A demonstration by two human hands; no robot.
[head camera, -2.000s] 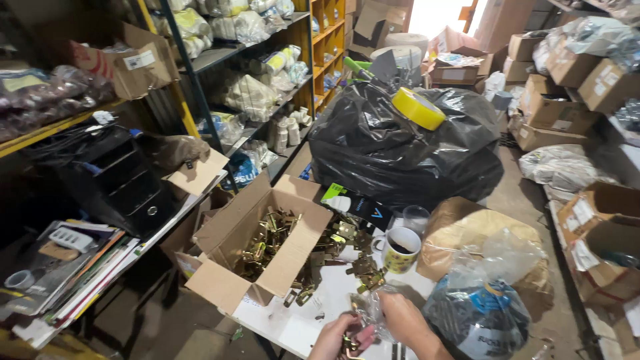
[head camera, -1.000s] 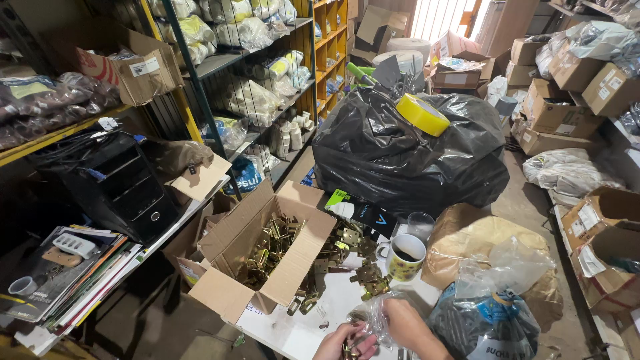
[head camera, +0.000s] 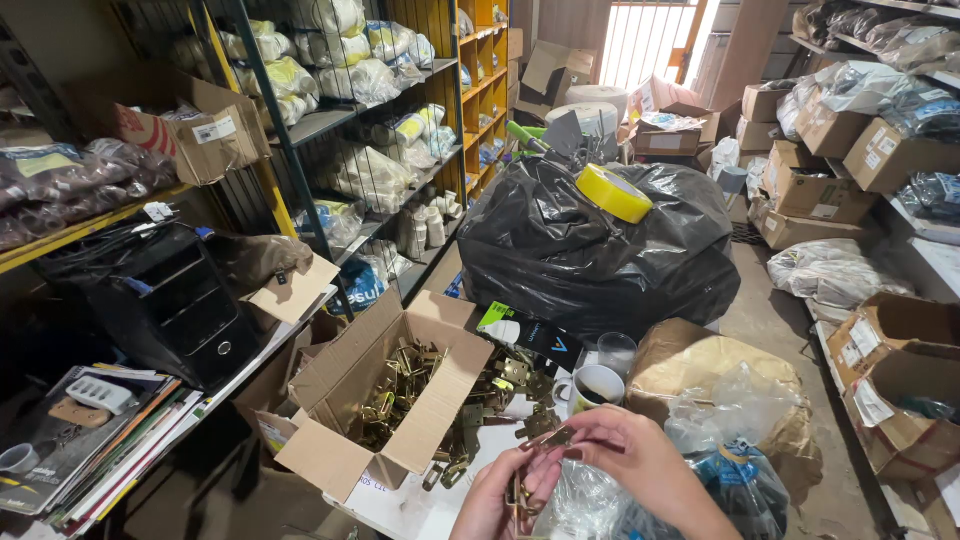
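My left hand [head camera: 501, 491], low in the middle of the view, is closed around several small brass-coloured metal pieces. The fingers of my right hand [head camera: 626, 457] pinch a flat brass-coloured metal bracket [head camera: 556, 438] just above it, and the two hands touch. Under them lies a clear plastic bag [head camera: 581, 499]. An open cardboard box [head camera: 427, 420] to the left holds many metal brackets [head camera: 397, 386]. More brackets [head camera: 510, 371] are heaped on the white table between the box and a mug [head camera: 596, 386] of dark liquid.
Behind the mug stand a clear cup [head camera: 616, 352] and a black plastic bag [head camera: 592, 255] topped by a yellow tape roll [head camera: 613, 193]. A brown paper package [head camera: 712, 360] and a clear bag of dark items [head camera: 742, 480] sit at the right. A black computer tower [head camera: 176, 300] stands left.
My hands have risen a little from the clear bag, and my right hand's fingers now hold a bracket up over my left hand. The view has shifted slightly.
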